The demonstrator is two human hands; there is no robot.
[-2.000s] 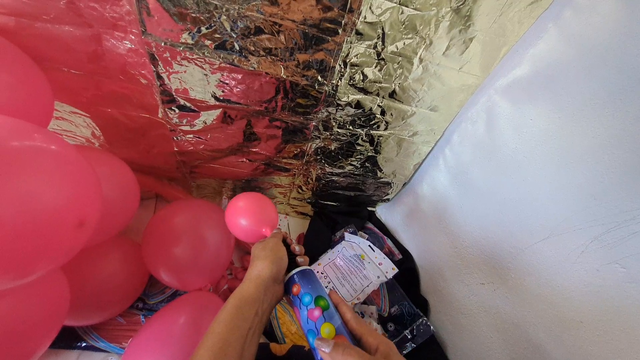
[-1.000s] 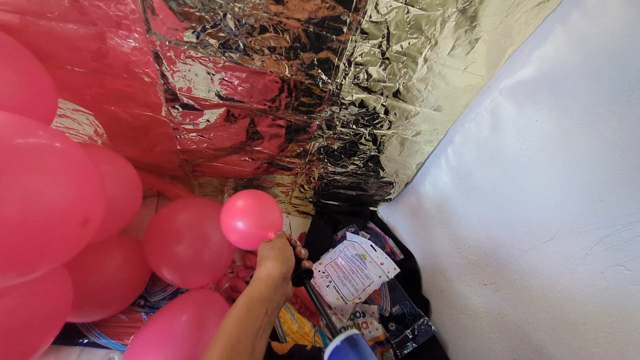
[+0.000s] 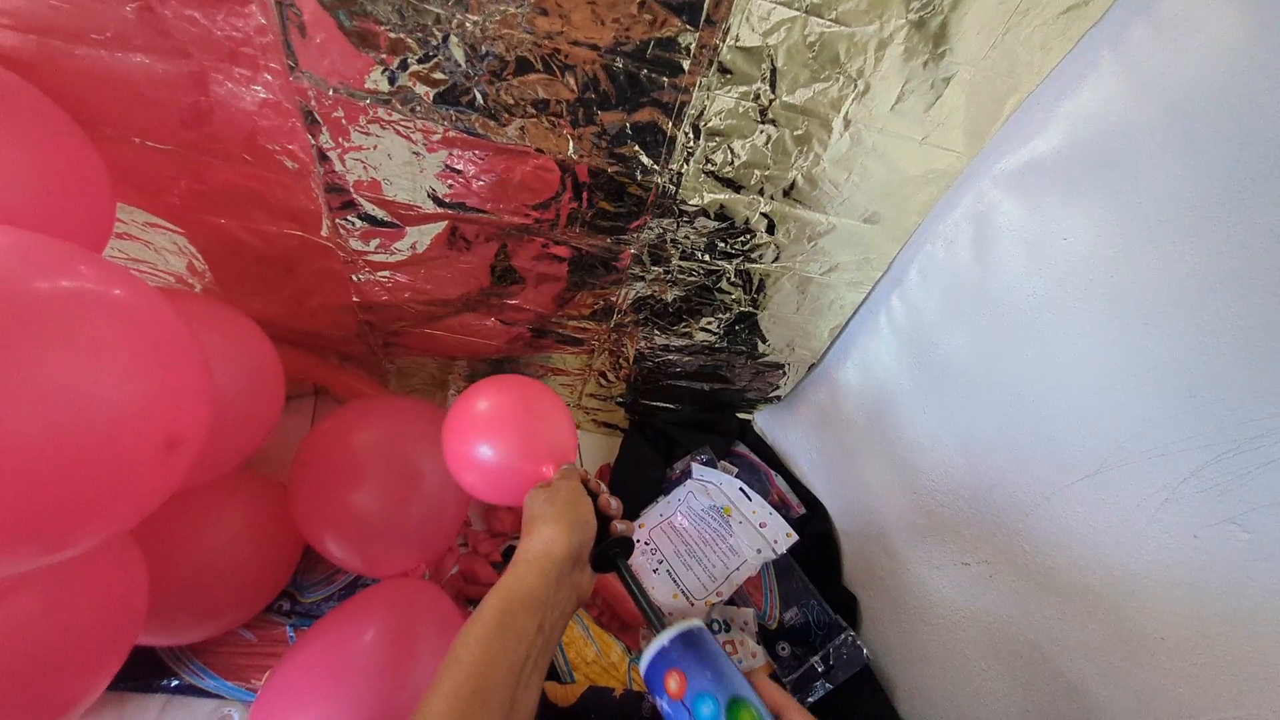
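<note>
A small pink balloon (image 3: 510, 440) is pinched at its neck by my left hand (image 3: 565, 520), whose fingers also sit at the black end of a balloon hand pump. The pump's blue barrel (image 3: 700, 670), printed with colored balloons, is at the bottom edge, and its black rod (image 3: 640, 590) shows between barrel and left hand. Only part of my right hand (image 3: 775, 695) is visible, against the barrel's lower right side; the rest is out of view. The balloon is round and partly inflated.
Several larger pink balloons (image 3: 375, 485) crowd the left. A white printed packet (image 3: 705, 540) lies on black cloth (image 3: 650, 450) with other plastic packets. Crinkled metallic foil (image 3: 830, 150) covers the wall behind; a white wall (image 3: 1080, 400) stands at right.
The small balloon has grown larger. The pump's barrel has moved down and away from my left hand, exposing the black rod. My right hand has moved down with it.
</note>
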